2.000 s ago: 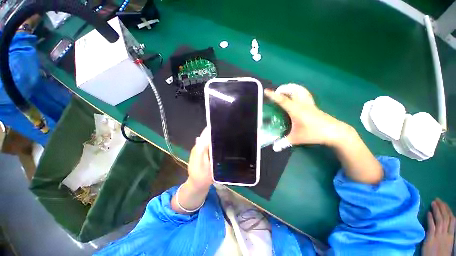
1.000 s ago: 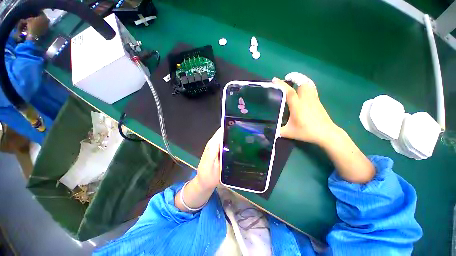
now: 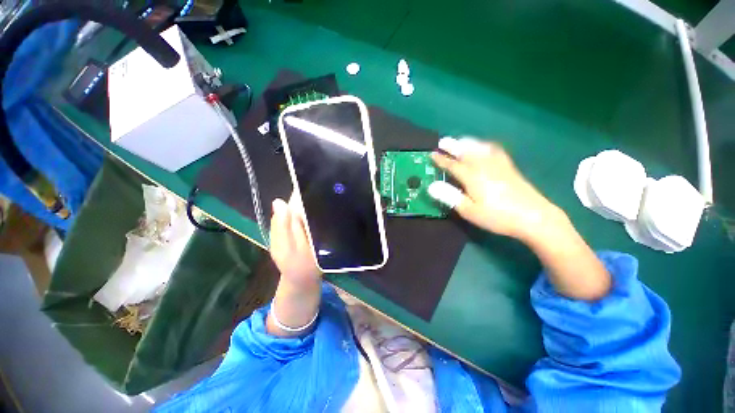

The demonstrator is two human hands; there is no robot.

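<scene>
My left hand [image 3: 294,250] holds a white-edged smartphone [image 3: 334,193], its screen dark with a small bluish circle. A flat green circuit board [image 3: 413,184] lies on the black mat [image 3: 419,274], right of the phone. My right hand [image 3: 492,189], with white finger cots, has its fingers spread at the board's right edge; I cannot tell whether it grips it. Behind the phone's top edge sits a black housing with a green board [image 3: 302,95], mostly hidden.
A white box [image 3: 165,109] and metal-sheathed cable [image 3: 244,153] stand left under a black hose [image 3: 89,10]. Small white discs [image 3: 405,89] lie behind the mat. White pad stacks [image 3: 665,214] sit right. A green bin [image 3: 173,310] is lower left.
The phone has moved left and now covers most of the black housing. The green board beside it has come into clear view. The right hand's fingers have left the phone and spread over the board's edge.
</scene>
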